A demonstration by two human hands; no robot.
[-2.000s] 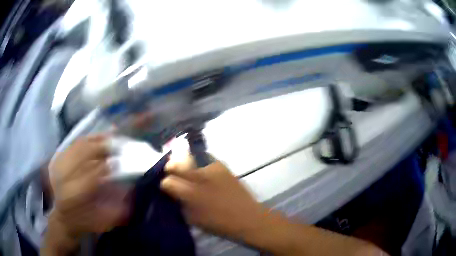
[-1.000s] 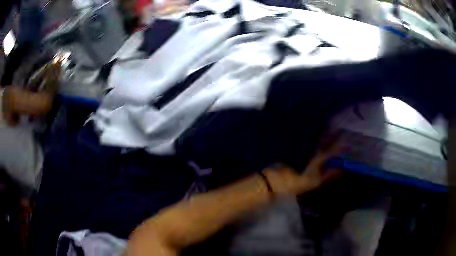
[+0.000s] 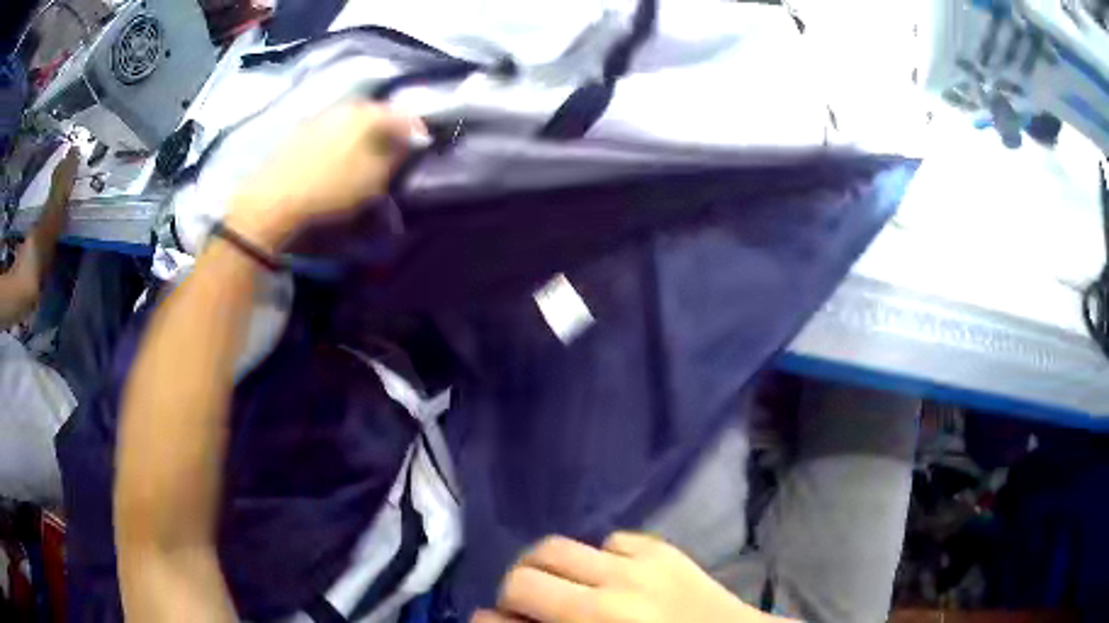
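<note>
A navy panel (image 3: 572, 414) with a small white label (image 3: 563, 308) hangs spread in front of me, its far corner on the white table near the machine. My left hand (image 3: 322, 170), with a dark wristband, is at upper left, slightly blurred, closed on the panel's upper fold. My right hand (image 3: 620, 584) is cut off by the bottom edge; its curled fingers hold the panel's lower edge, fingertips partly hidden. A pale garment body (image 3: 718, 73) with dark stripes lies behind the navy panel.
The machine head (image 3: 1046, 49) is cut off at upper right. Dark scissor handles (image 3: 1097, 304) show at the right edge. The table's blue trim (image 3: 949, 392) runs below. Another person's arm (image 3: 43, 231) and a grey motor housing (image 3: 140, 55) are at left.
My left hand has moved from the table's front edge to upper left and now holds navy cloth. The navy panel has spread open, showing its label. My right hand has come into view at the bottom.
</note>
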